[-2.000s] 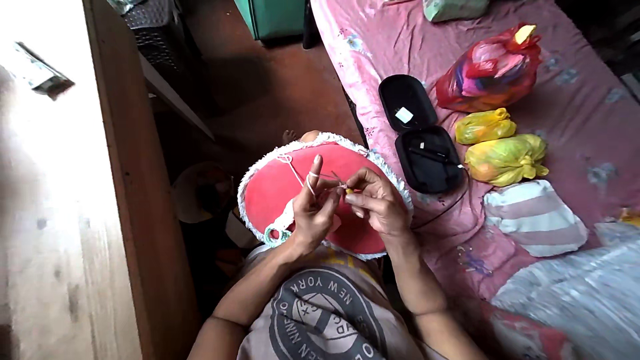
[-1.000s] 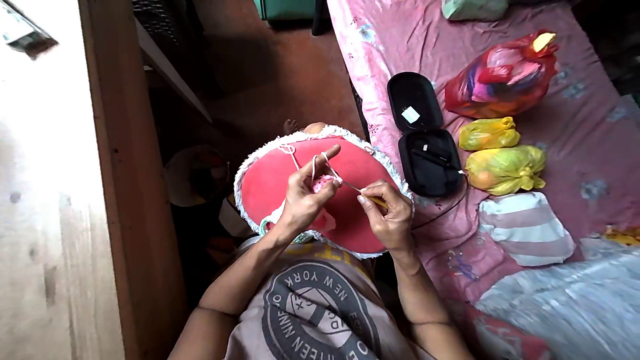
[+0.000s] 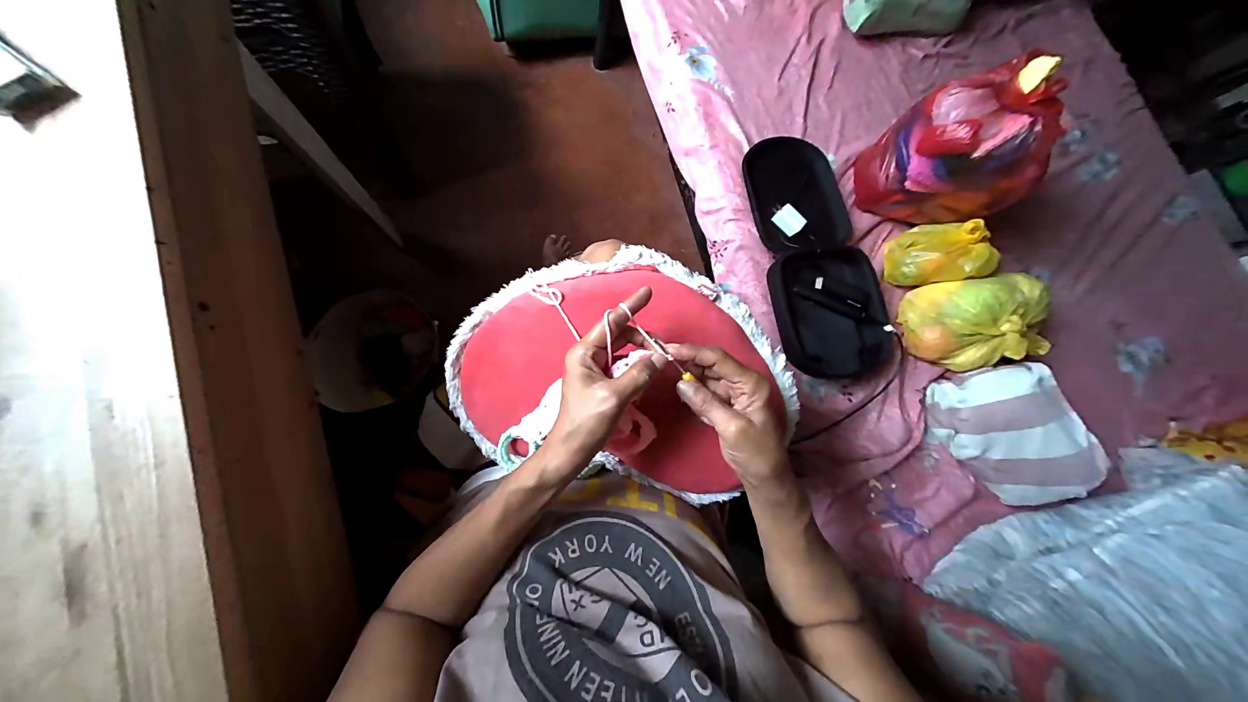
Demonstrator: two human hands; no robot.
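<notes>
My left hand [image 3: 597, 390] pinches a piece of white and pink crochet work [image 3: 632, 369], and white yarn [image 3: 608, 336] loops over its raised index finger. A crochet hook with a yellow handle [image 3: 688, 377] is held in my right hand [image 3: 731, 405], its thin shaft reaching the work at my left fingertips. Both hands are over a red cushion [image 3: 507, 370] with a fluffy white edge, on my lap. More crocheted fabric, with a green-edged ring [image 3: 514, 447], hangs below my left hand. A yarn strand runs to a small loop near the cushion's far edge.
A bed with a pink sheet [image 3: 780, 78] stands at the right. On it lie an open black case [image 3: 829, 336] with a cable, a red plastic bag [image 3: 960, 146], two yellow bags [image 3: 970, 322] and a striped cloth [image 3: 1014, 429]. A wooden table [image 3: 88, 390] is at the left.
Since one second ago, my right hand has come closer to my left, bringing the hook back to the work. Two seconds ago the hands were also close together.
</notes>
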